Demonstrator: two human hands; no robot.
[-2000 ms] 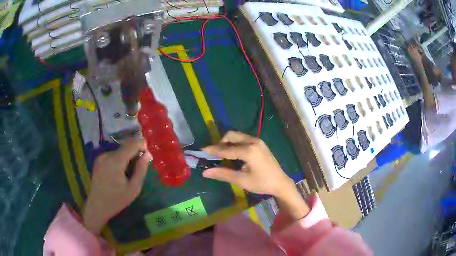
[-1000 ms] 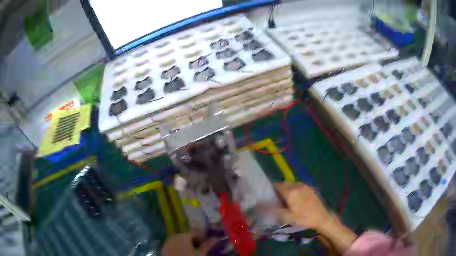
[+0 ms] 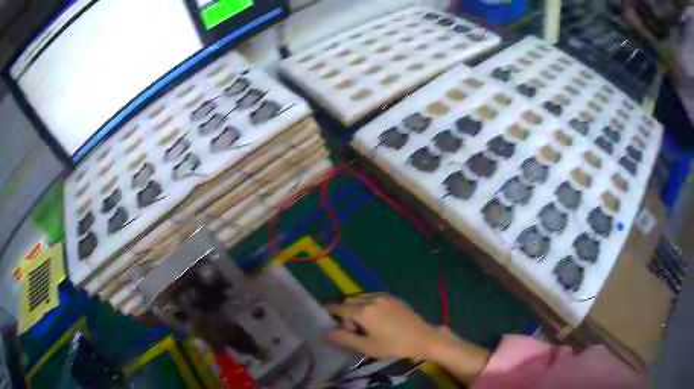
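The metal test fixture stands at the lower left on its grey plate, somewhat blurred. Its red clamp handle points toward me and is cut off by the bottom edge. My right hand is at the right side of the plate with its fingers bent. Whether something is between the fingertips cannot be told. Dark and white-sleeved leads lie just below the hand. My left hand is not in the picture.
A foam tray stack with dark round parts stands behind the fixture, before a monitor. Another foam tray is at the back. A large tray stands right over a cardboard box. A red cable loops between.
The view has swung right, so trays and monitor show more fully and the fixture sits lower left. My left hand has left the picture. My right hand remains beside the plate.
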